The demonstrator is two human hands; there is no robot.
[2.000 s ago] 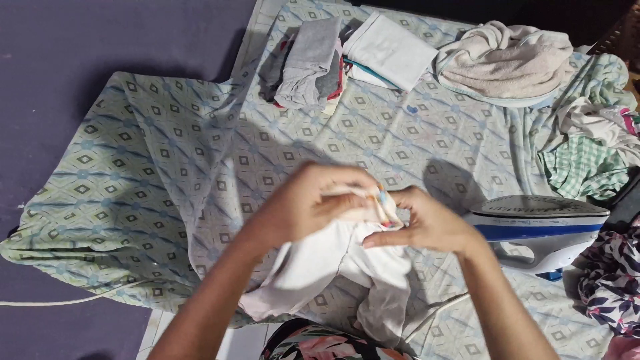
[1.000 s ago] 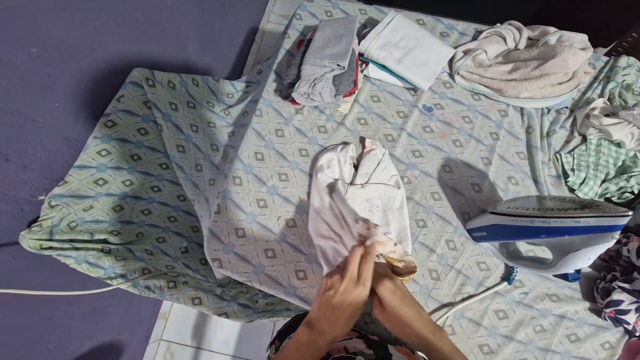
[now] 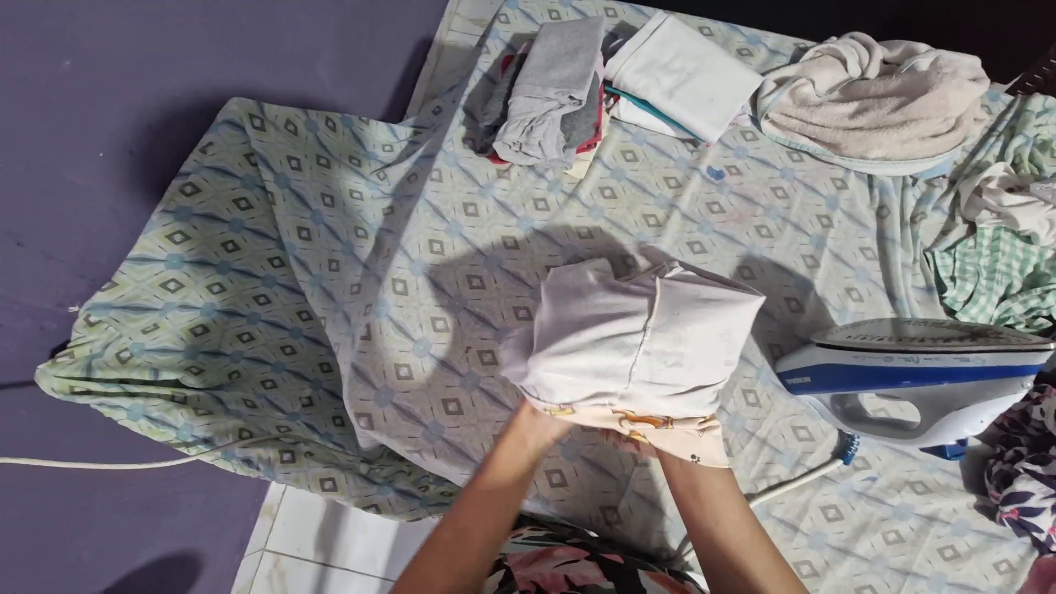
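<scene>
A small white garment [image 3: 635,338], seemingly inside out, with a seam up its middle and a peach printed edge turned out near my wrists, is spread over both hands. My left hand [image 3: 549,421] reaches in under its left side, and only the wrist and part of the hand show. On the other side my right hand [image 3: 639,441] is mostly covered by the cloth, with a little of it visible below the printed edge. The fingers of both hands are hidden. To the right, a white and blue clothes iron [image 3: 916,379] rests with its soleplate facing away from me.
A patterned sheet [image 3: 429,330] covers the work area. Folded grey clothes [image 3: 553,91], a folded white cloth [image 3: 685,74] and a beige towel [image 3: 874,107] lie at the back. Crumpled green checked cloth [image 3: 994,276] and dark floral cloth [image 3: 1023,470] are at right. The iron's cord [image 3: 796,483] runs toward me.
The white garment lay on the sheet with my hands at its near end a second ago; now it is opened out and raised over my hands, which have moved inside or beneath it.
</scene>
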